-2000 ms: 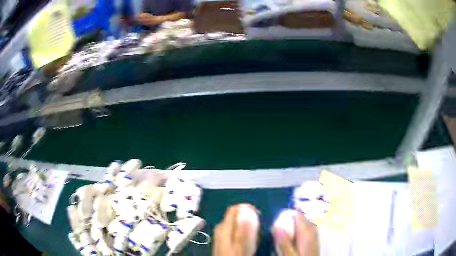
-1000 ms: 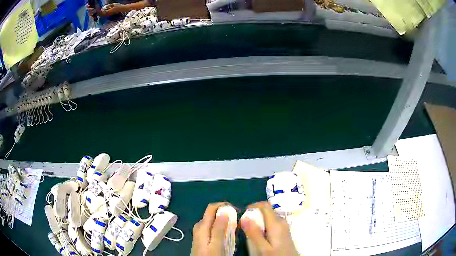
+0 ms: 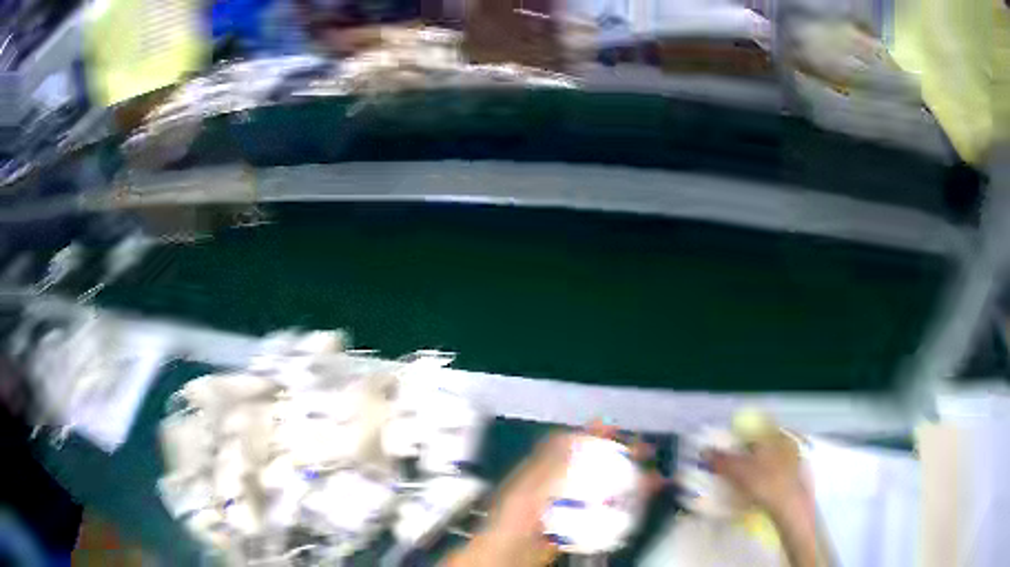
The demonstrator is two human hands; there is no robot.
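The frame is strongly blurred. My left hand (image 3: 521, 501) holds a white piece (image 3: 596, 496) with blue and reddish marks, its fingertips showing behind it. My right hand (image 3: 775, 476) is at the right, its fingers at another white piece (image 3: 698, 474); blur hides whether they grip it. A large pile of white corded pieces (image 3: 316, 443) with some blue marks lies left of my hands on the green table.
White papers (image 3: 864, 498) and a cream strip (image 3: 944, 487) lie at the right. A metal rail (image 3: 620, 408) crosses behind my hands. More small white pieces lie on a paper (image 3: 124, 404) at far left. Yellow sheets (image 3: 144, 47) hang at the top corners.
My hands have moved apart, the right one over to the piece beside the papers. The left hand has turned, showing a marked white face. The whole view has shifted and blurred.
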